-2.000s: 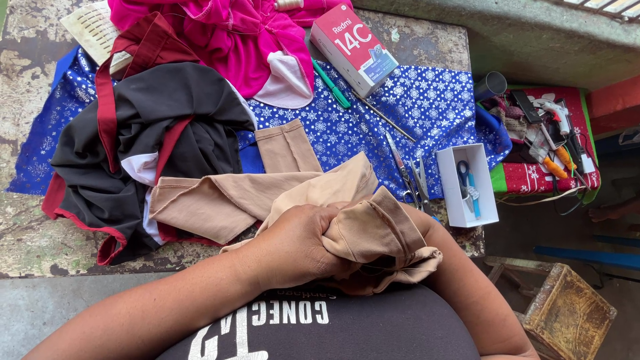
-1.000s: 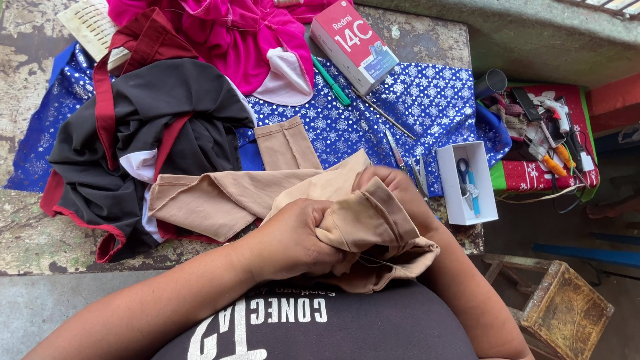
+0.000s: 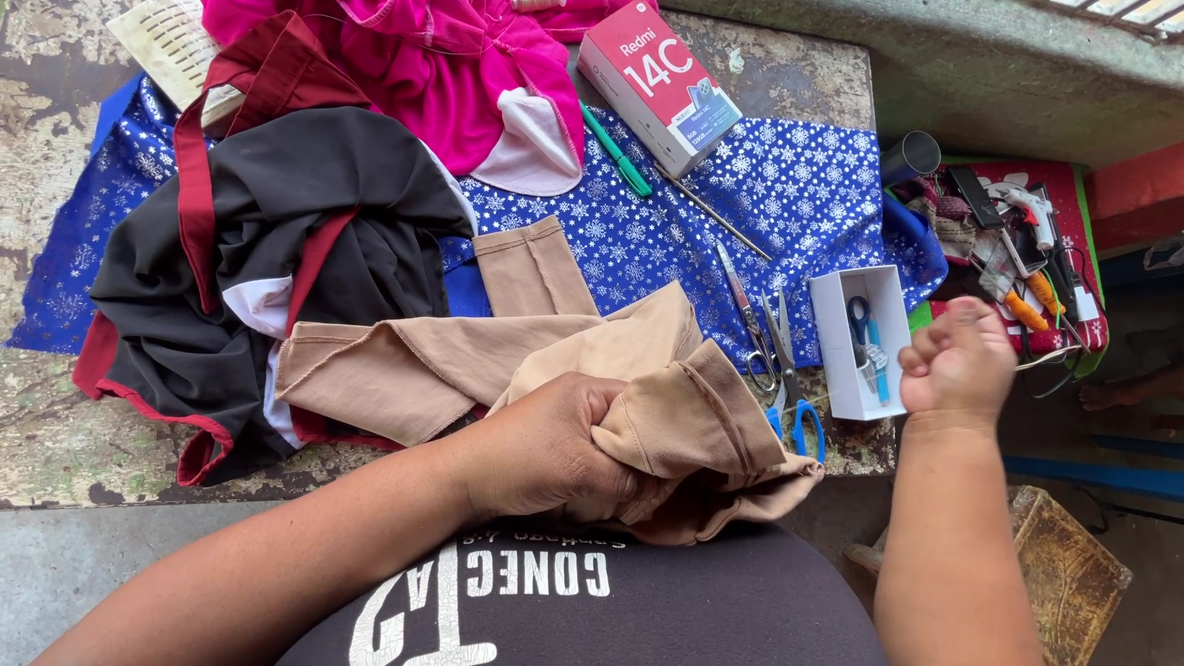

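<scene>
A beige fabric garment lies bunched against my body, its strips spread leftward over the table. My left hand is closed on it near a seamed, folded edge. Out to the right, my right hand is raised with its fingers closed, beside a white open box that holds small blue-handled scissors and a light blue item. A faint sewing thread runs from the garment side toward this hand; no needle can be made out. Blue-handled scissors and metal scissors lie between garment and box.
Black and dark red cloth is heaped at left, pink cloth behind. A phone box, green pen and thin rod rest near blue snowflake cloth. Tools, including a glue gun, lie right; a wooden stool stands below.
My right hand has left the beige garment and moved out to the right, past the white box. My left hand still grips the garment. The blue-handled scissors show more fully.
</scene>
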